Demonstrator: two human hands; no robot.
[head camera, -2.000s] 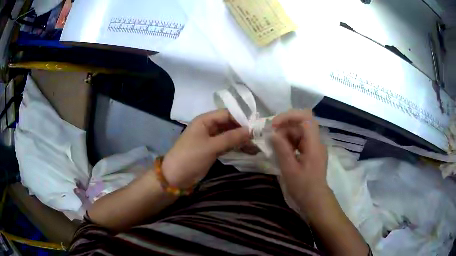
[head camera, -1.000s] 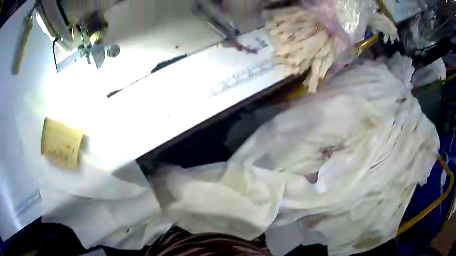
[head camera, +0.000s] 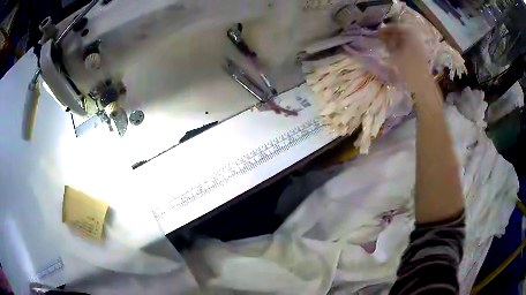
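My right hand (head camera: 404, 43) reaches over the fringed heap of cream strips (head camera: 352, 95) at the table's right; it is blurred, and whether it holds anything cannot be told. A pink-lilac cloth (head camera: 369, 52) lies on the heap beside it. My left hand is out of the picture. White cut panels (head camera: 357, 201) hang in a large heap below the table's edge, partly behind my right forearm. A white panel (head camera: 138, 259) lies over the table's front, with a yellow ticket (head camera: 85, 212) at its upper part.
The sewing machine's lit needle area (head camera: 106, 109) is at the upper left. Tweezers or snips (head camera: 248, 80) and a dark tool (head camera: 236, 37) lie on the machine bed. The machine table (head camera: 242, 164) has ruler marks along its front. A yellow tube (head camera: 502, 271) is at the lower right.
Two seconds ago both hands worked on a white strip in front of me. The view has since swung right. My right arm has come in over the cream strips; my left hand is gone from view.
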